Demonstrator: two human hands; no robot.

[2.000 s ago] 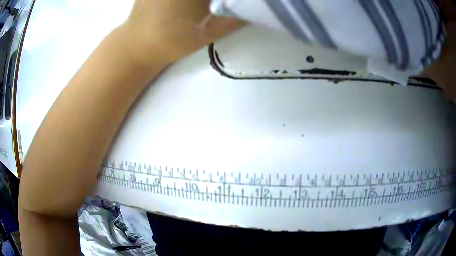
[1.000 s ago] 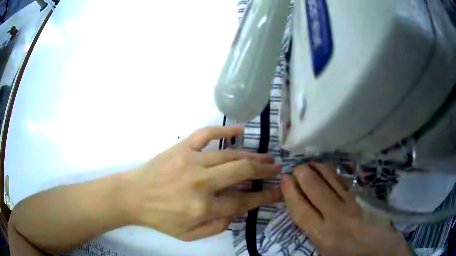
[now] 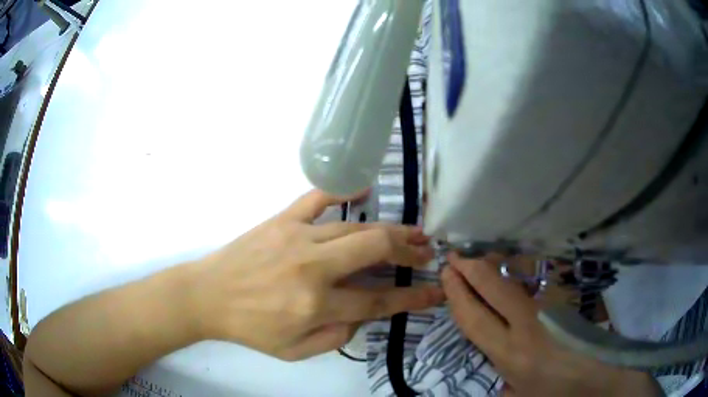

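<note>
Striped fabric (image 3: 390,184) runs front to back under the left side of the off-white sewing machine head (image 3: 528,116) and is bunched near the front. A narrow black tape (image 3: 409,147) lies along it and passes under my left fingers. My left hand (image 3: 299,287) lies palm down from the left, fingers spread, fingertips on the fabric beside the needle area. My right hand (image 3: 512,326) comes from the lower right, its fingers together at the fabric edge, close to my left fingertips. The needle and presser foot are mostly hidden by the head and fingers.
A pale translucent cylinder (image 3: 353,116) hangs left of the head, above my left thumb. A grey curved tube (image 3: 613,345) passes over my right wrist. Metal parts (image 3: 536,271) show under the head. The white table (image 3: 178,132) extends left to a brown edge.
From two seconds ago, the view has swung from the table's front edge to the machine. Over the last second, the head and cylinder shift left in view; both hands stay at the fabric.
</note>
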